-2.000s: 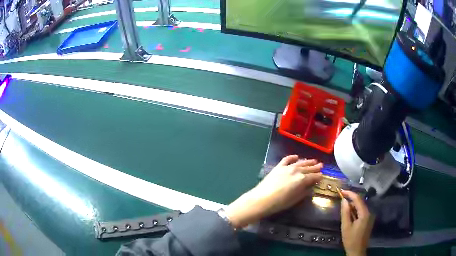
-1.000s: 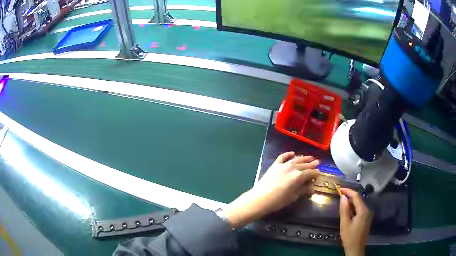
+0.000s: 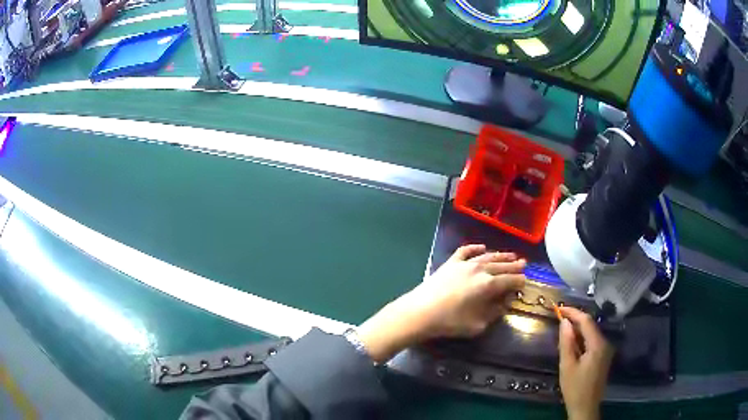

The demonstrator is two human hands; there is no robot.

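The lit strip fixture [image 3: 535, 299] lies on the glossy black microscope base plate [image 3: 640, 353], gold under the lamp, with small round parts in its seats. My left hand [image 3: 467, 294] rests over the strip's left end, covering it; its fingertips are by the strip. My right hand [image 3: 584, 361] holds a thin orange stick [image 3: 558, 312], its tip at the strip's right part. The video microscope [image 3: 611, 213] stands over the strip's right side. The monitor [image 3: 508, 41] shows magnified green-yellow circles.
A red divided box [image 3: 510, 184] with small pieces sits at the base plate's back left. A dark strip holder [image 3: 215, 363] lies at the front left; another [image 3: 492, 381] lies along the plate's front edge. A blue shallow tray [image 3: 139, 52] and a metal post [image 3: 205, 41] are farther back.
The monitor picture has gone from a blurred green smear to clear magnified circles. Both hands remain at the strip with only slight shifts; the camera view has moved a little.
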